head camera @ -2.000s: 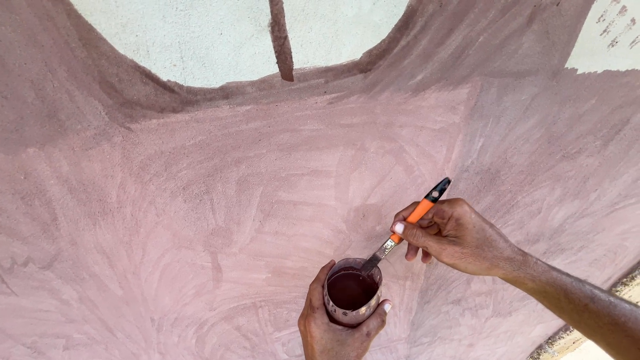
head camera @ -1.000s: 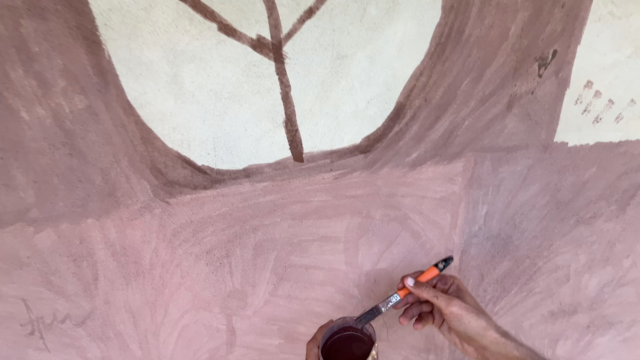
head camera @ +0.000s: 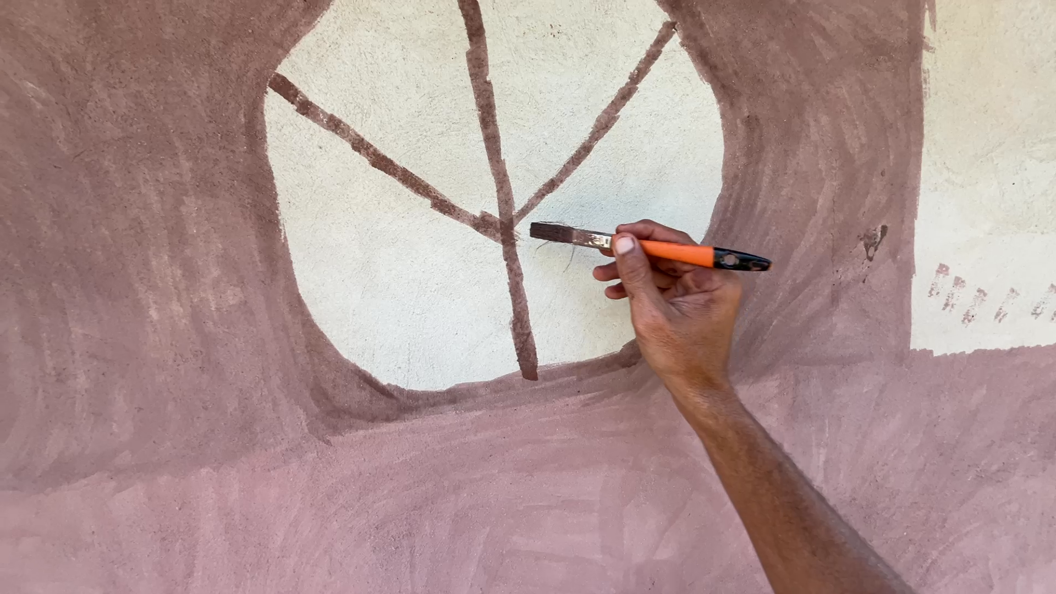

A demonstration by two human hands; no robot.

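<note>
My right hand (head camera: 681, 297) grips a flat paintbrush (head camera: 664, 250) by its orange and black handle. The brush lies nearly level, its dark wet bristles pointing left, just right of where several brown painted lines (head camera: 503, 194) meet on a white rounded area (head camera: 396, 289) of the wall. A narrow gap shows between the bristle tip and the lines, and whether the bristles touch the wall cannot be told. A few stray bristles stick out near the metal ferrule. Neither my left hand nor the cup of dark paint is in view.
Mauve-brown paint (head camera: 165, 247) surrounds the white area, with a lighter pink band (head camera: 412, 511) below. At the right stands another white patch (head camera: 982, 190) bearing short brown dabs (head camera: 973, 305). A dark smudge (head camera: 873, 242) marks the mauve paint between the two white areas.
The brush in my right hand has left the cup and moved up to the white area. My left hand and the cup have gone out of view as the view shifted upward.
</note>
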